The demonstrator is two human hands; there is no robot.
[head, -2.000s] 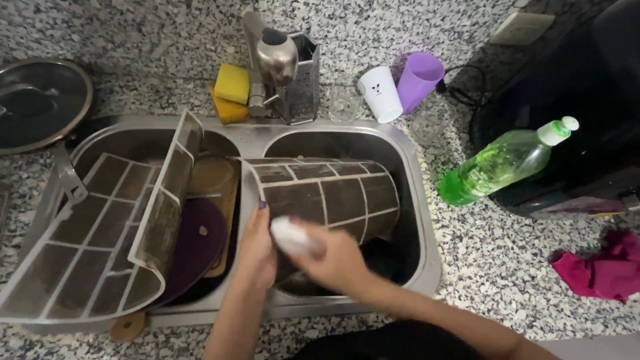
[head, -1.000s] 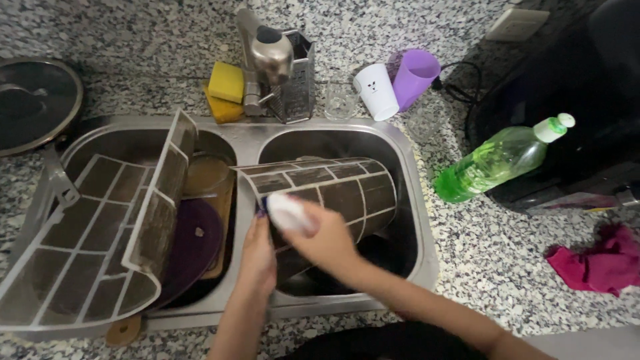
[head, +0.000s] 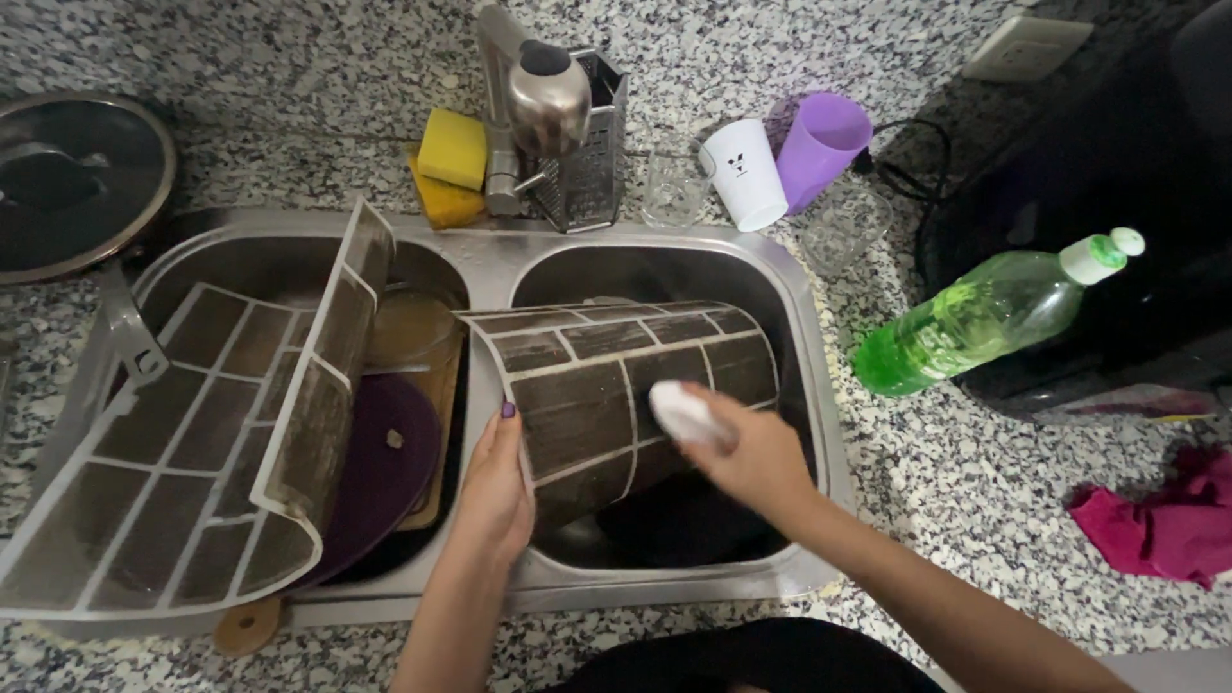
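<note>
A curved mesh air filter with a pale plastic grid frame [head: 577, 404] lies over the right sink basin. My left hand [head: 500, 481] grips its left edge, thumb on top. My right hand [head: 751, 452] holds a white object, perhaps a brush [head: 681, 409], against the mesh; its underside is hidden. A second, similar mesh filter [head: 192, 414] rests bent over the left basin, its right part folded upward. Dust streaks show on both meshes.
The left basin holds a purple plate [head: 385, 462]. Behind the sink stand a faucet [head: 549, 101], a box grater [head: 592, 154], yellow sponges [head: 452, 149], a white cup [head: 746, 178] and a purple cup [head: 823, 144]. On the right are a green soap bottle [head: 972, 318] and a magenta cloth [head: 1165, 520].
My right hand has moved with the white object from the filter's left end toward its middle and right. My left hand stays at the left edge.
</note>
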